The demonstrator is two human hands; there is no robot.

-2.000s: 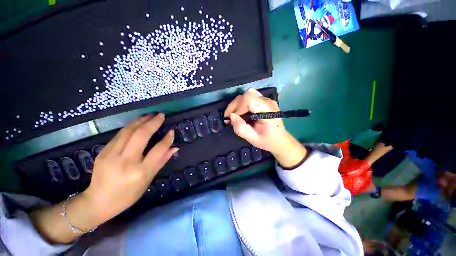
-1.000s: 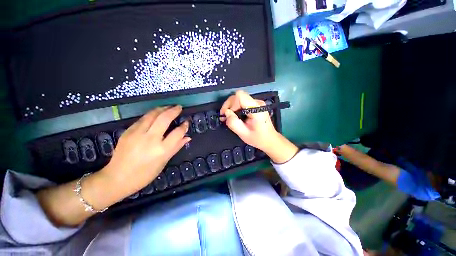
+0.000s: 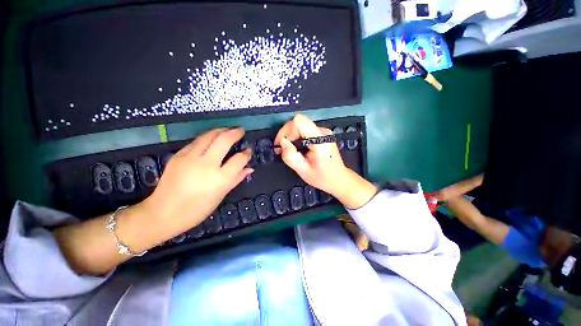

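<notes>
My right hand (image 3: 312, 156) holds black tweezers (image 3: 322, 139) like a pencil, with the tip near a black oval housing (image 3: 265, 150) in the back row. My left hand (image 3: 200, 175) lies over the middle of the black housing tray (image 3: 73, 172), thumb and forefinger near the back row. Its fingers are apart; whether the fingertips hold a small piece cannot be told. Two rows of housings sit in the tray, several hidden under my hands. Small white parts (image 3: 239, 76) lie in a loose heap in the black parts tray (image 3: 95, 57) behind.
A blue packet (image 3: 436, 51) with a small brush (image 3: 432, 80) lies right of the parts tray. White cloth (image 3: 487, 19) and a white machine (image 3: 548, 35) are at the far right. Another person's arm (image 3: 468, 213) shows at the lower right.
The view has shifted, so the trays appear further right. My right hand with the tweezers and my left hand have moved leftward along the back row of housings.
</notes>
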